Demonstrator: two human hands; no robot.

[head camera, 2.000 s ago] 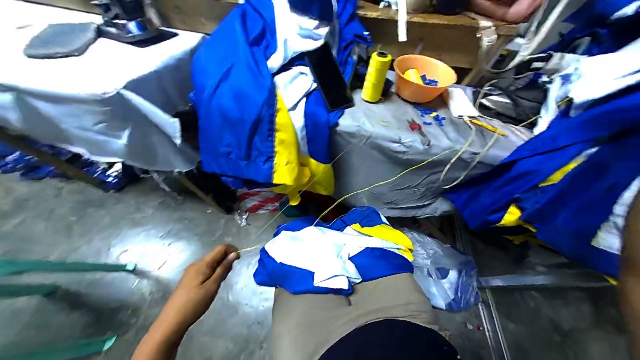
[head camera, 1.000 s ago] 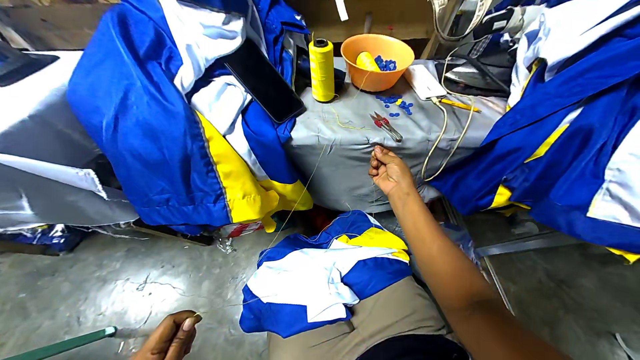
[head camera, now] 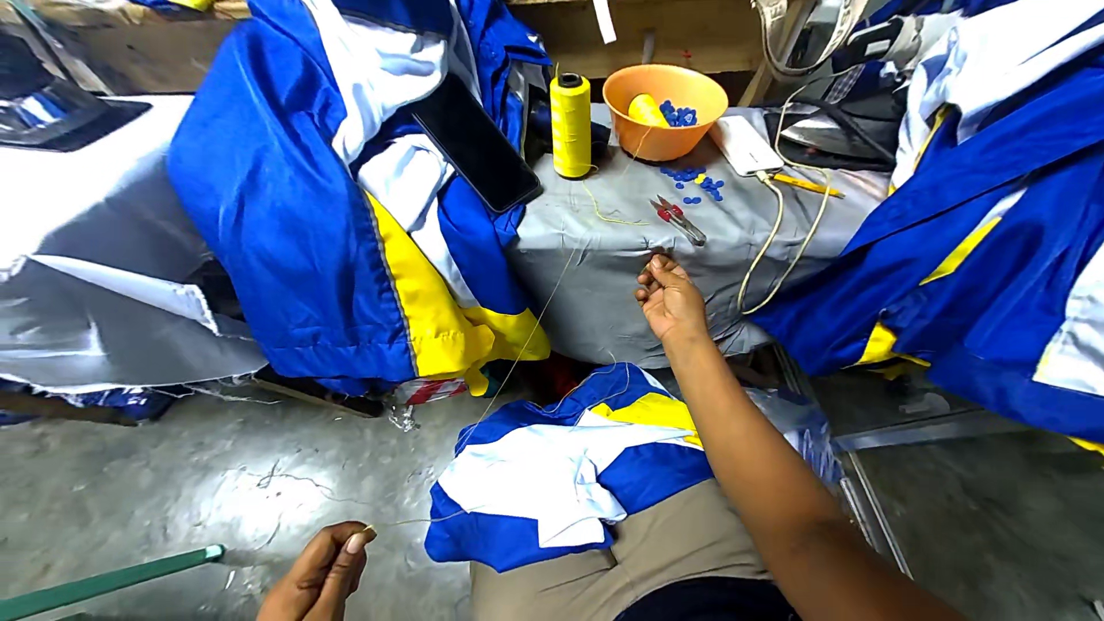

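My left hand (head camera: 321, 569) pinches the end of a thin yellow thread (head camera: 423, 521) low on the left, over the floor. The thread runs across the folded blue, white and yellow garment (head camera: 543, 474) on my lap. My right hand (head camera: 671, 297) is raised at the front edge of the grey-covered table, fingertips together; whether something small is between them I cannot tell. Just above it lie red-handled thread snips (head camera: 677, 220). A cone of yellow thread (head camera: 570, 125) stands upright beside an orange bowl (head camera: 665, 86) holding blue buttons and a yellow item.
Loose blue buttons (head camera: 690, 183), a white power bank (head camera: 744, 145) with a cable and a yellow pencil (head camera: 808, 185) lie on the grey cloth. A black phone (head camera: 476, 142) rests on blue garments (head camera: 259, 198) at left. More garments (head camera: 966, 285) hang at right. A green bar (head camera: 112, 582) is lower left.
My right hand, out of view two seconds ago, has come in and reached to the table's edge. My left hand has moved lower in the view, still at the thread. The view has moved closer to the table.
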